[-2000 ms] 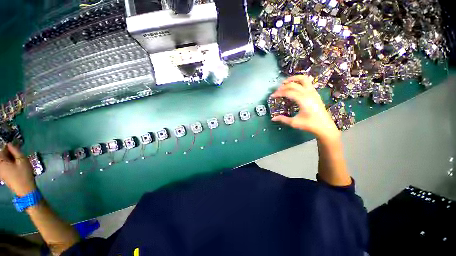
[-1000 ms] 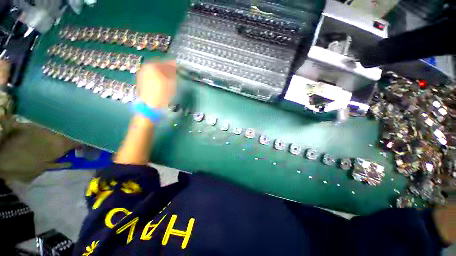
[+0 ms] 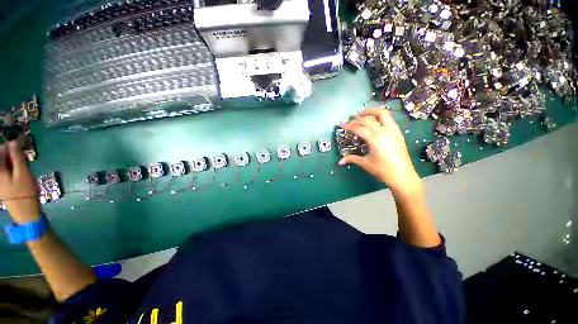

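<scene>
A row of small square wired lens mounts point(image 3: 241, 159) lies on the green mat, with thin lead wires trailing toward me. At the row's right end my right hand point(image 3: 383, 150) has its thumb and fingers around a small group of circuit boards point(image 3: 350, 142), which rests on the mat. My left hand point(image 3: 19, 183) is at the far left edge, partly cut off and blurred, beside other circuit boards point(image 3: 49, 188). I cannot tell whether it holds anything.
Stacked clear blister trays point(image 3: 130, 69) lie at the back left. A white-silver screw feeder point(image 3: 250, 28) stands beside them. A large heap of modules point(image 3: 462, 60) covers the back right, with a few loose modules point(image 3: 443, 155) at its front edge. More boards point(image 3: 22, 112) lie far left.
Since one second ago the view has swung back right. My right hand, at the frame edge then, is now around the boards at the row's end. My left hand has moved nearer the mat's front.
</scene>
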